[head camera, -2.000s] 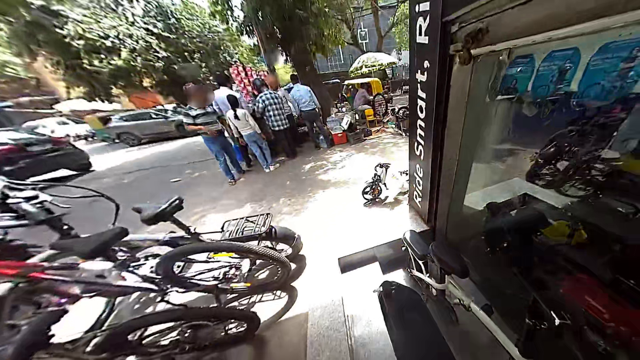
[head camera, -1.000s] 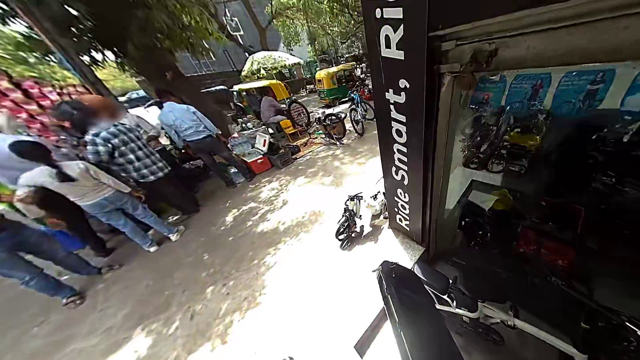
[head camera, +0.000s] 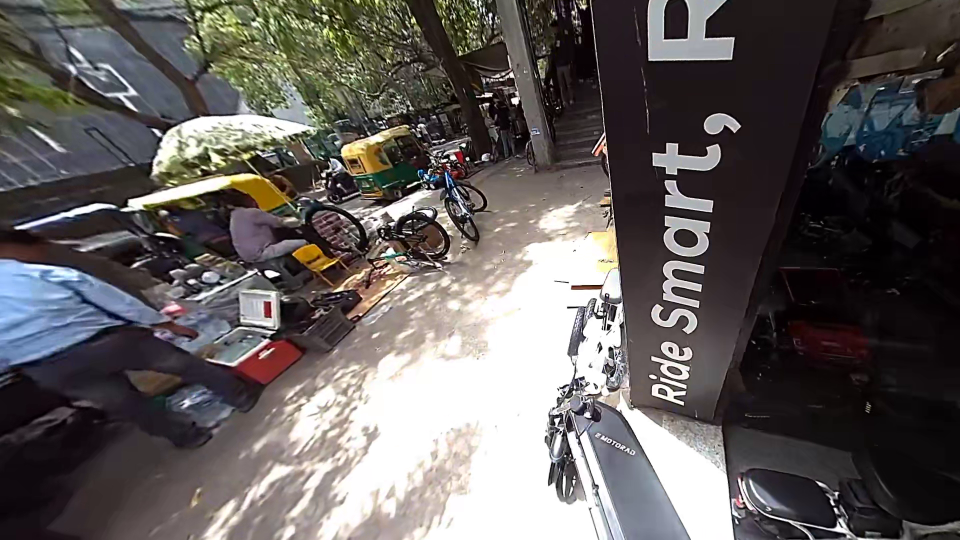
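Neither my left hand nor my right hand shows in the head view, so what they hold or touch is hidden. Closest in front, low and right of centre, is a black EMotorad bike part or long cover, with handlebars and a small wheel at its far left. Beyond it a white folded bicycle stands against the black sign pillar. At the bottom right a black bicycle saddle shows in the shade by the shopfront.
On the left a person in a blue shirt leans near a red cool box. Past them are a yellow chair, a seated person, upturned bicycle wheels, a blue bicycle and an auto rickshaw. Sunlit pavement runs between.
The view has swung right and moved forward along the pavement. The row of parked bicycles at the left and most of the standing group have left the view.
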